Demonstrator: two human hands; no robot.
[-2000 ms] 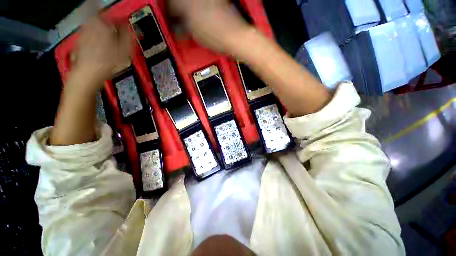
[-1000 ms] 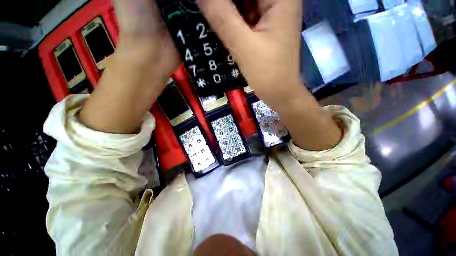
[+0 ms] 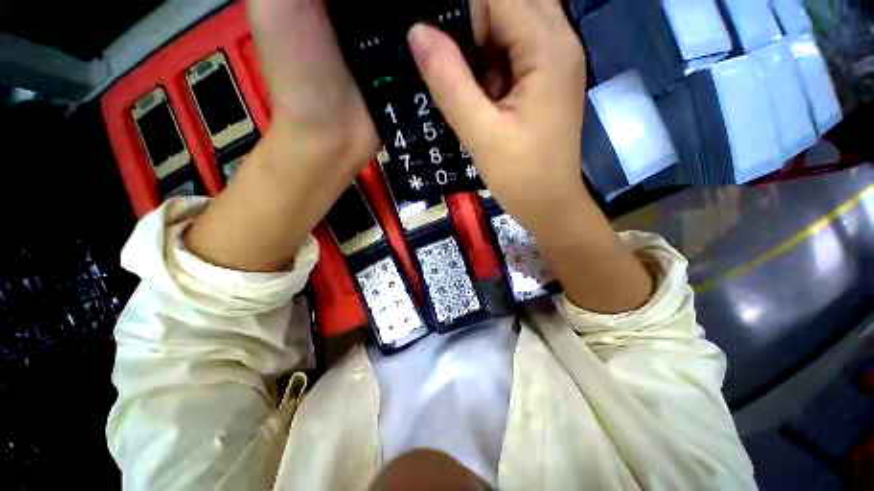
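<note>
A black keypad (image 3: 422,125) with large white numbers and a green mark is held up close to the camera, above the red assembly tray (image 3: 335,297). My left hand (image 3: 311,86) is at its left edge, the fingertips cut off by the top of the picture. My right hand (image 3: 522,105) holds its right side, with the thumb on its face. Whether a phone is behind the keypad is hidden. Flip phone half-assemblies with speckled key boards (image 3: 450,280) lie in the tray below, near my body.
More half-assemblies with dark screens (image 3: 218,101) lie at the tray's upper left. Stacks with pale-blue faces (image 3: 743,110) stand at the right. A dark pile (image 3: 57,240) is at the left. A grey floor with a yellow line (image 3: 786,247) shows at the right.
Both hands came together from over the tray, and the numbered keypad came into view between them. Since then the hands and keypad have shifted slightly right and down in the picture.
</note>
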